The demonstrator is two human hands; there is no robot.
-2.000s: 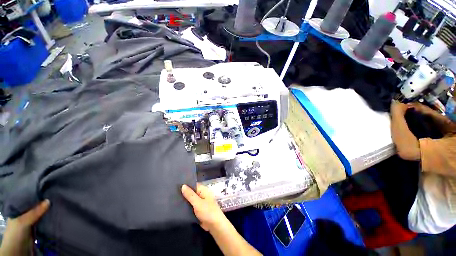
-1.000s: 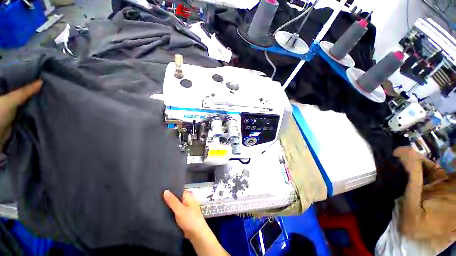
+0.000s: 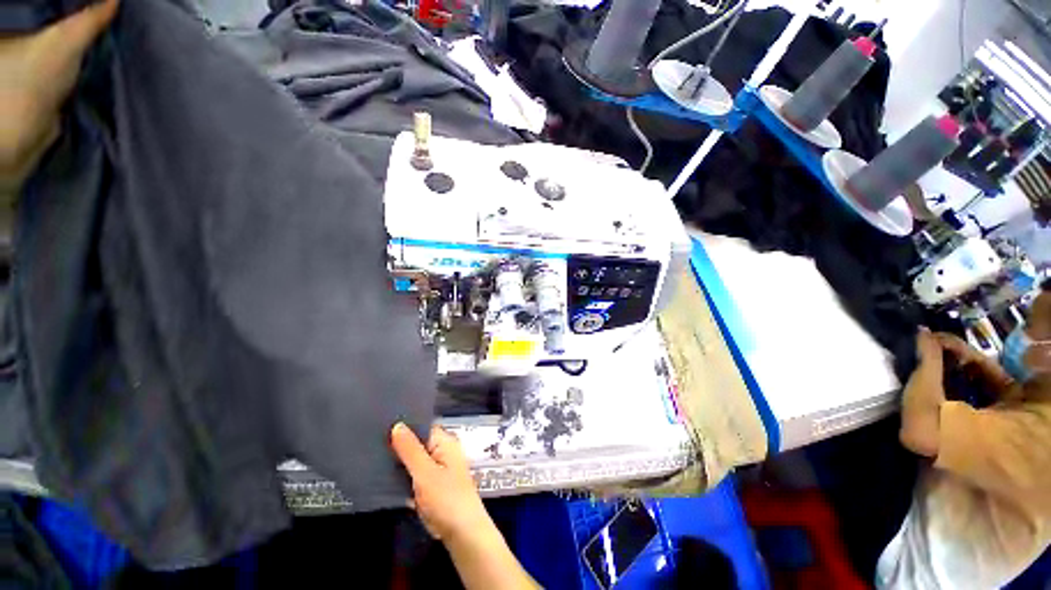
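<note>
The large dark grey fabric panel (image 3: 265, 277) hangs raised on the left and drapes down over the table edge. Its right edge lies along the left side of the white overlock machine (image 3: 530, 207), beside the needle area. My left hand (image 3: 46, 87) is at the upper left, cut off by the picture's edge, and holds the cloth up; its fingertips are hidden. My right hand (image 3: 444, 484) pinches the panel's lower right edge at the table front, thumb and finger showing.
A beige cloth strip (image 3: 720, 380) lies right of the machine. Thread cones (image 3: 832, 83) stand behind. White offcuts (image 3: 496, 87) lie behind left. A phone (image 3: 622, 544) rests on the blue sling (image 3: 697, 530) below. A masked person (image 3: 980, 461) works at the right.
My left hand has risen from the lower left to the upper left, lifting the panel. My right hand stays at its edge, slightly left of before. The view has shifted.
</note>
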